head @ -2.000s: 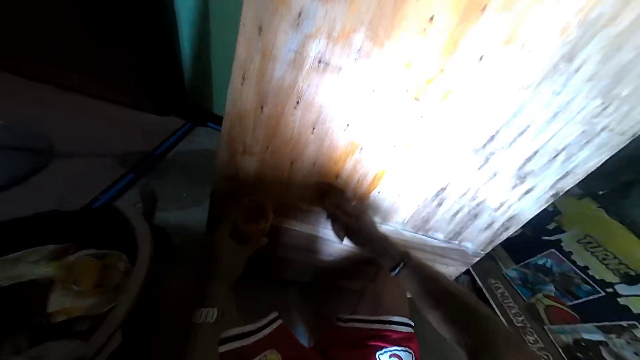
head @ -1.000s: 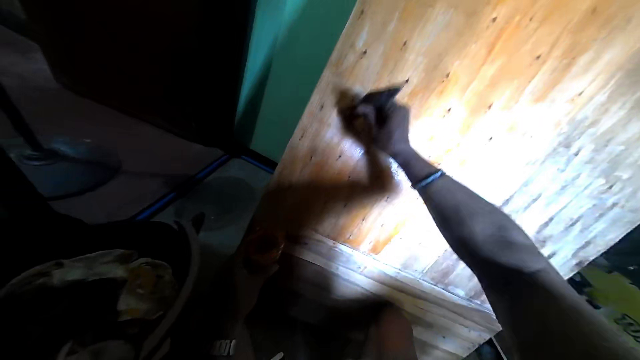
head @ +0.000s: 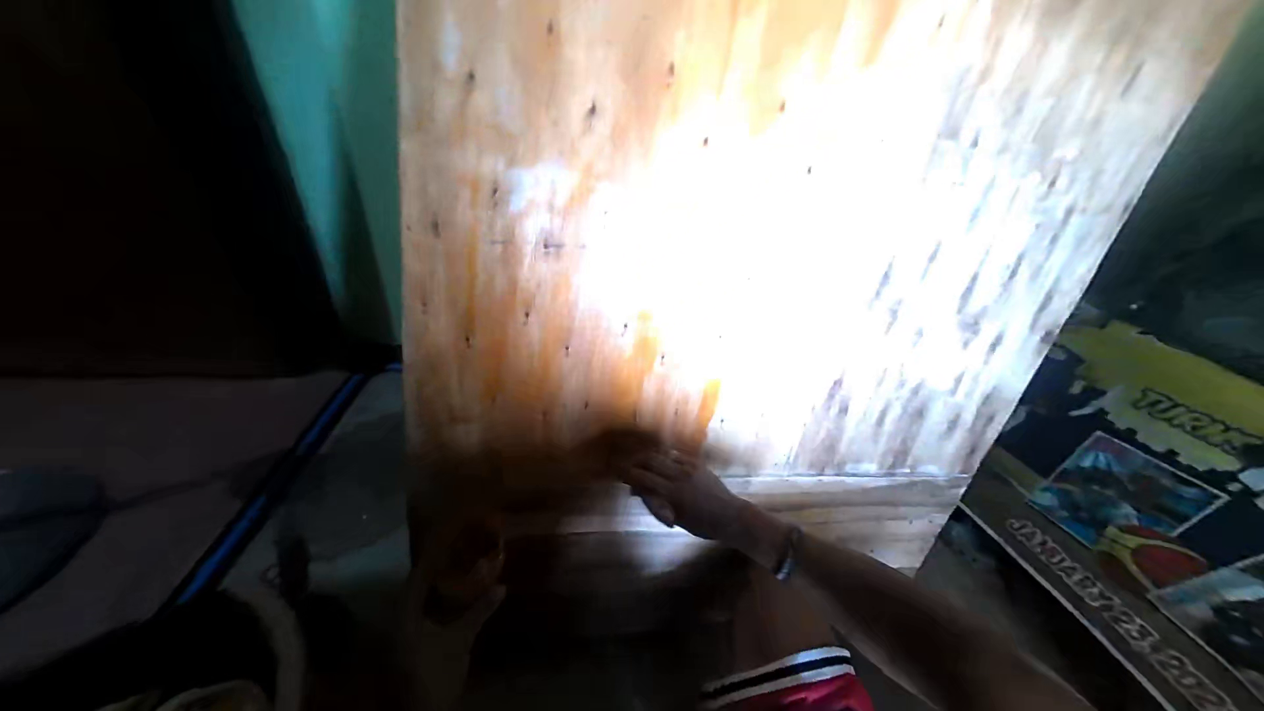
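A large wooden panel [head: 533, 286] with dark nail marks, orange stain and pale patches stands before me, strongly glaring in the middle. My right hand [head: 681, 489], with a bracelet at the wrist, is at the panel's lower part, just above a ledge-like wooden strip [head: 849, 504]. Its fingers are bent around a dark flat thing, blurred and mostly lost in shadow. Deep in shadow at the panel's lower left corner, my left hand [head: 479, 588] holds a small round reddish-brown thing [head: 474, 543]; its details are too dark to tell.
A printed tarpaulin [head: 1175, 395] with pictures and writing lies at the right. A blue strip [head: 237, 538] runs along the floor at the left. At the bottom left is a dark round-rimmed container [head: 281, 632]. A green wall [head: 346, 148] rises behind the panel's left edge.
My right hand has come down from the upper left part of the panel to its lower edge. The view has shifted noticeably. My left hand remains low at the panel's left corner.
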